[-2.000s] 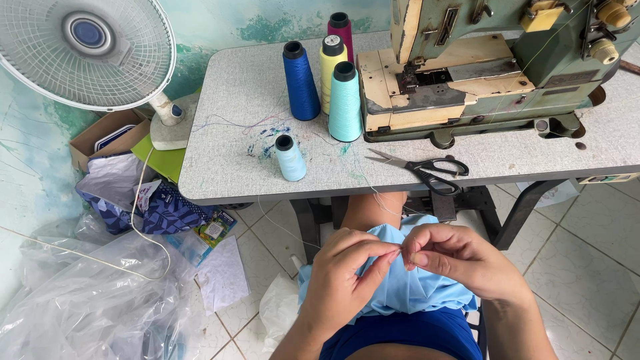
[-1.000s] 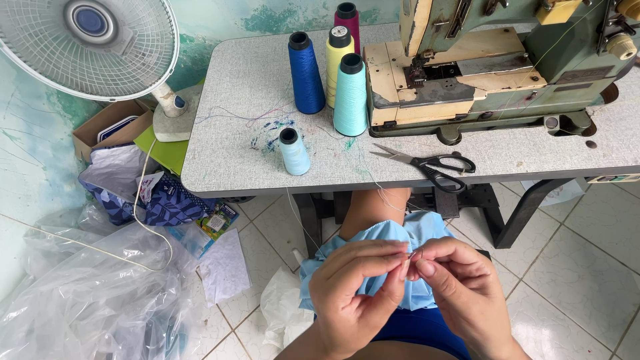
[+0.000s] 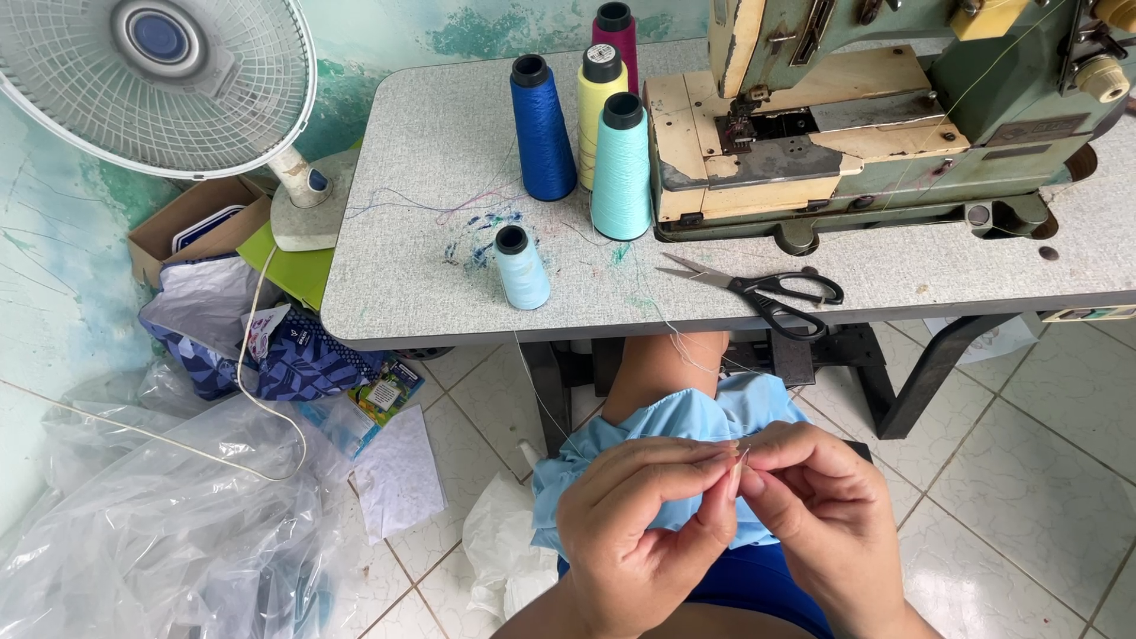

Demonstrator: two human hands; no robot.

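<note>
Above my lap, the fingertips of my left hand [image 3: 652, 524] and my right hand [image 3: 812, 515] meet. Between them shows a thin, needle-like item [image 3: 745, 454], pinched and mostly covered by the fingers; which hand bears it is hard to tell. Light blue fabric [image 3: 657, 435] lies over my lap beneath both hands. A fine thread runs down from near the small light blue thread spool [image 3: 523, 271] at the table edge toward my left hand. Black-handled scissors [image 3: 754, 288] rest partly open on the edge, handles overhanging.
An industrial sewing machine [image 3: 852, 133] stands on the speckled table [image 3: 426, 124], beside blue [image 3: 543, 133], yellow [image 3: 589, 115], aqua [image 3: 621, 177] and magenta [image 3: 621, 44] thread cones. Left are a fan [image 3: 160, 80], a cardboard box [image 3: 151, 240], a patterned bag [image 3: 302, 355] and clear plastic [image 3: 177, 506].
My hands have drawn closer together and turned, fingertips still meeting over the fabric. The spools and scissors keep their places on the table.
</note>
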